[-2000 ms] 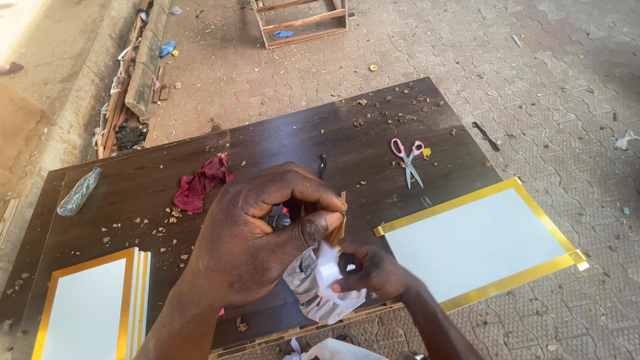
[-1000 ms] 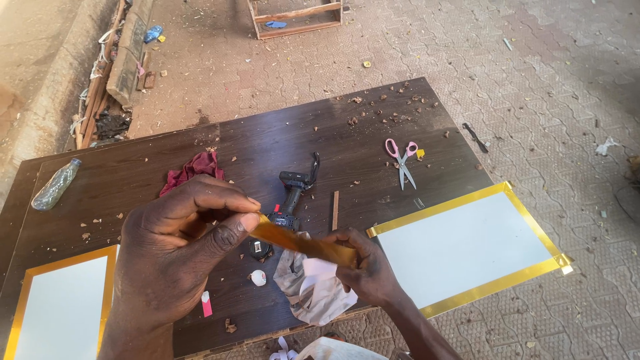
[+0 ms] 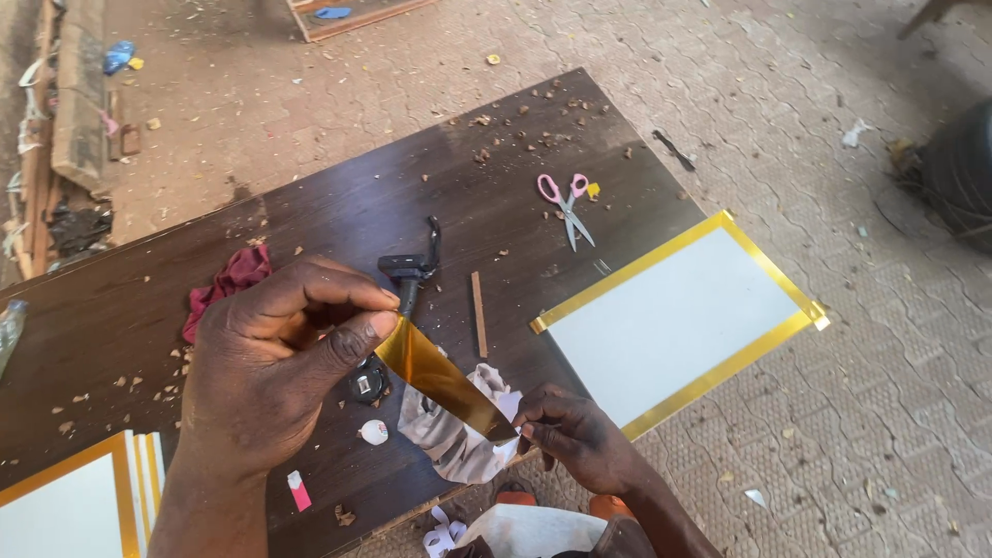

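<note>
My left hand pinches the upper end of a strip of shiny gold tape between thumb and forefinger. At the strip's lower end, the fingers of my right hand are closed on its tip. The strip slants down over a crumpled grey cloth. A white panel lies at the right, with gold tape along three edges; its near left edge shows none. Pink-handled scissors lie spread beyond it. A black cordless tool is partly hidden behind my left hand.
A thin wooden strip, a maroon cloth, a white round object and a pink-and-white piece lie on the dark table. Gold-edged panels are stacked at lower left. A clear bottle is at the left edge.
The gold strip, edge-on and blurred a second ago, now shows its broad face stretched between my hands. My right hand has moved lower, away from my left. The view has shifted.
</note>
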